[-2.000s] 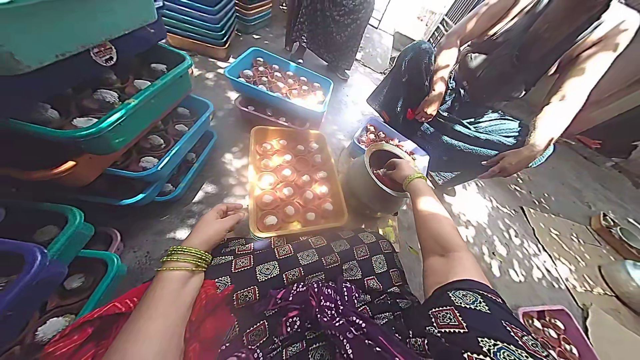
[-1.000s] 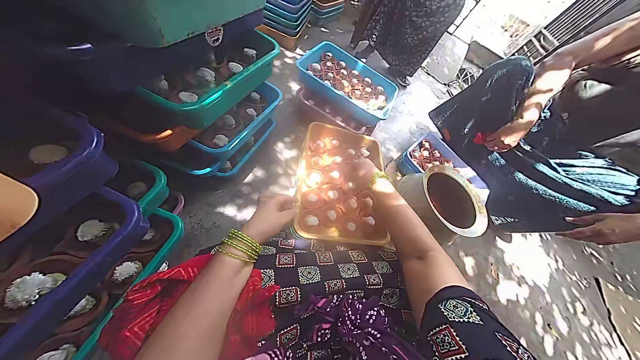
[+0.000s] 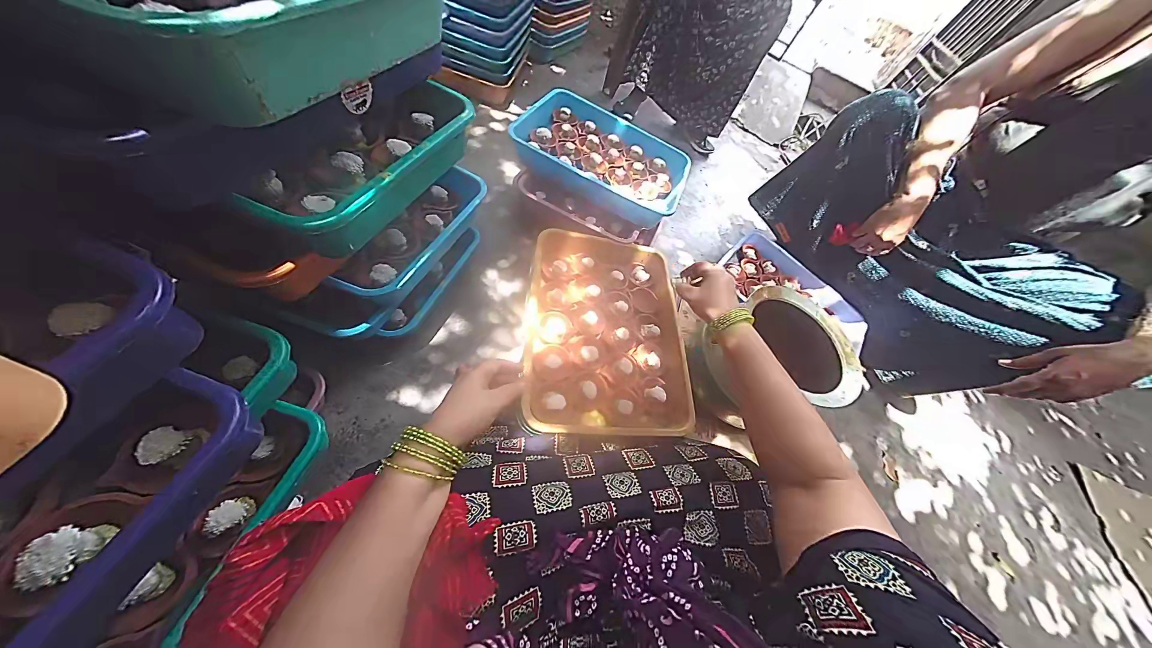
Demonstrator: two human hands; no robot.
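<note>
A yellow plastic tray point(image 3: 686, 396) lies in front of my lap, holding rows of small clay cups point(image 3: 621, 335) with white pieces in them. My left hand point(image 3: 486, 387) touches the tray's left edge, thumb and fingers at the rim. By the tray's right edge is my right hand point(image 3: 708, 290), its fingers bent together; whether something small is between them cannot be told. Just right of it, below the wrist, a wide-mouthed metal pot point(image 3: 850, 360) with dark contents leans toward me. Behind the pot stands a lavender tray point(image 3: 760, 245) of reddish cups.
Stacked green, blue and purple trays point(image 3: 360, 216) of filled clay cups crowd the left. A blue tray point(image 3: 675, 193) sits on another beyond the yellow one. At right a seated person's hand point(image 3: 886, 225) holds something red; another person stands at the back. Empty trays point(image 3: 486, 45) are piled behind.
My right hand has gone from the pot's mouth to over the yellow tray, then to the tray's right edge. My left hand has stayed by the tray's left side. The view has shifted.
</note>
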